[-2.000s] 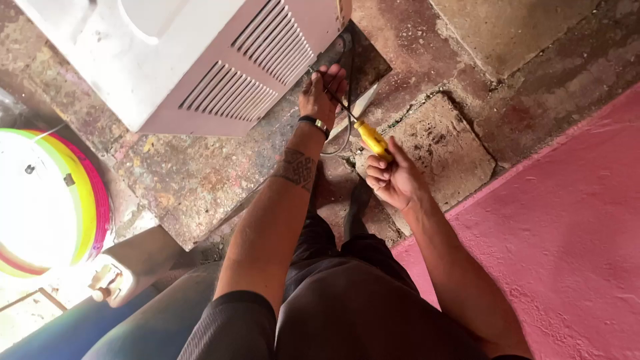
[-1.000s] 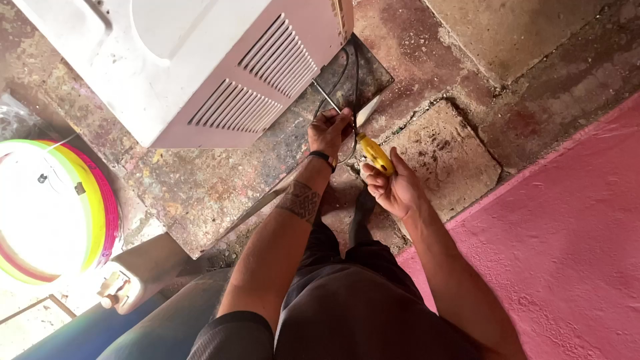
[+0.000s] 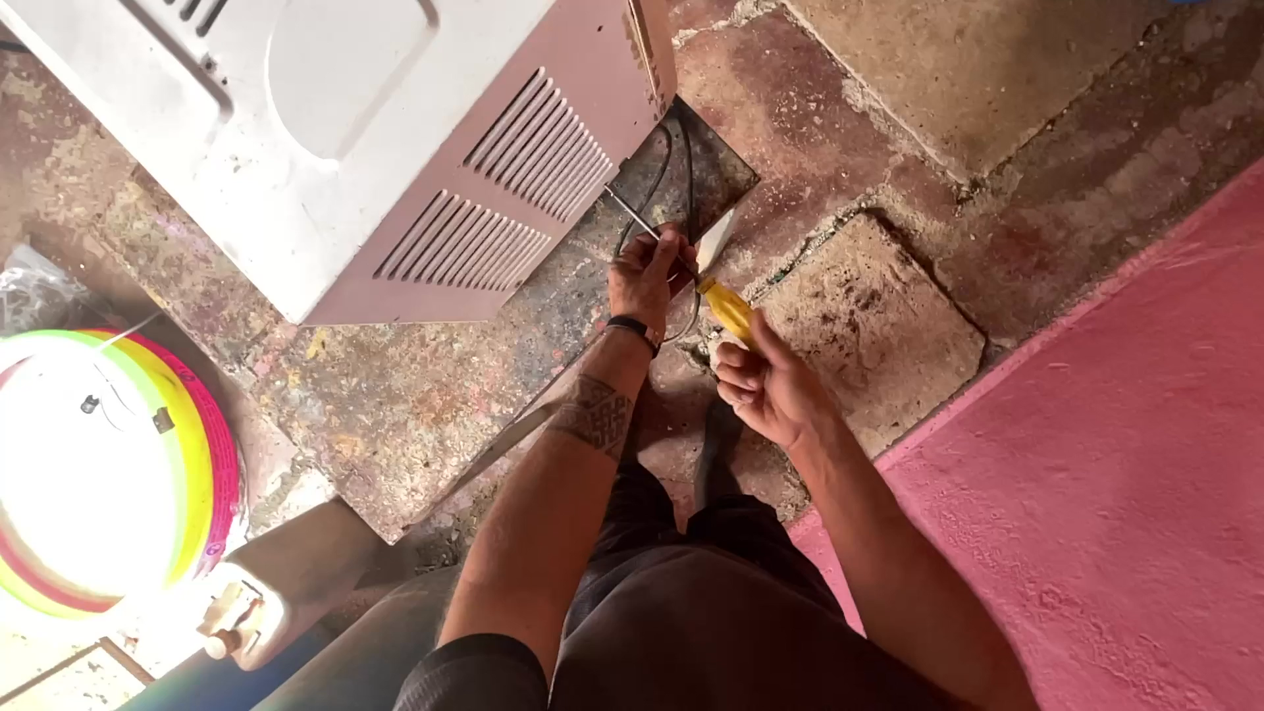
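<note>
A screwdriver with a yellow handle (image 3: pixel 729 310) and a long metal shaft points at the lower edge of a metal appliance casing (image 3: pixel 583 59) with two sets of louvred vents. My right hand (image 3: pixel 775 380) is closed around the handle. The fingers of my left hand (image 3: pixel 652 272) pinch the shaft partway along, near the casing. The tip meets the edge just beside the upper vent; whether it sits in a screw cannot be told. A dark cable (image 3: pixel 689 178) loops behind my left hand, over the stained board below the casing.
The casing stands on a paint-stained board (image 3: pixel 395 425). Stone slabs (image 3: pixel 879 326) and worn floor lie beyond my hands, with a pink wall (image 3: pixel 1106 444) at the right. Brightly lit coloured hoops (image 3: pixel 222 454) and a plastic container (image 3: pixel 247 612) are at the left.
My left hand has moved from the cable area to the screwdriver's shaft. The shaft's tip now reaches the casing's edge, and my right hand still holds the handle.
</note>
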